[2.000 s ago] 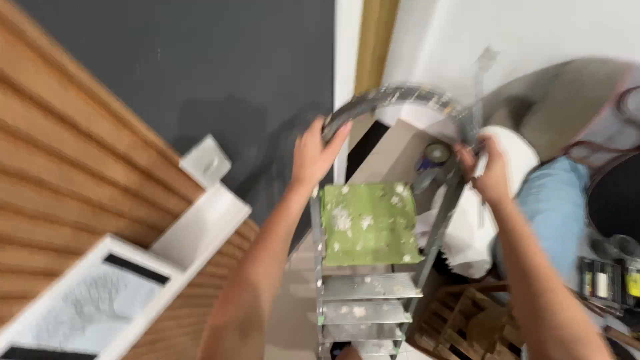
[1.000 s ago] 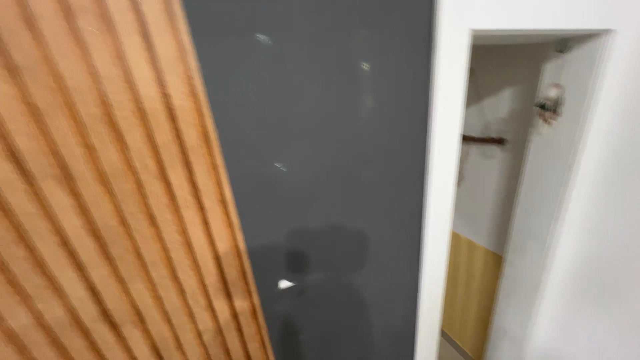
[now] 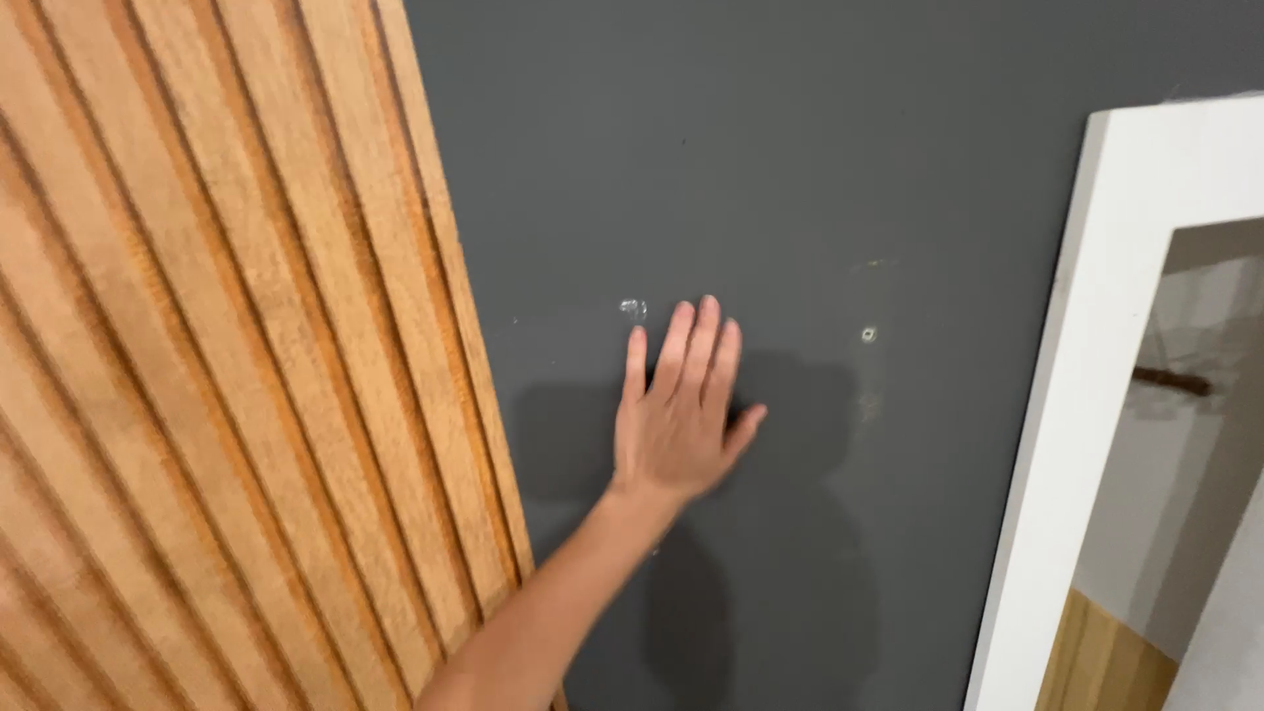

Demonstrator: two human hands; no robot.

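My left hand (image 3: 681, 415) lies palm-first against, or just in front of, the dark grey wall (image 3: 790, 178), with its fingers spread and nothing in it. Just above its little finger is a small whitish patch (image 3: 633, 308) on the wall. To the right of the hand is a small pale-rimmed spot (image 3: 868, 335), which looks like a hole or a plug. A fainter mark shows above that spot, and another below it. My right hand is out of view.
Vertical wooden slat panelling (image 3: 267, 326) covers the left side, its edge close to my forearm. On the right stands a white frame (image 3: 1057, 395) around an opening or mirror, with a brown rod-like thing (image 3: 1171, 380) inside. Shadows fall on the grey wall.
Both hands were on the stepladder's top rail two seconds ago; the ladder is now out of view. The view has swung up to the wall, and my left hand has come up in front of it.
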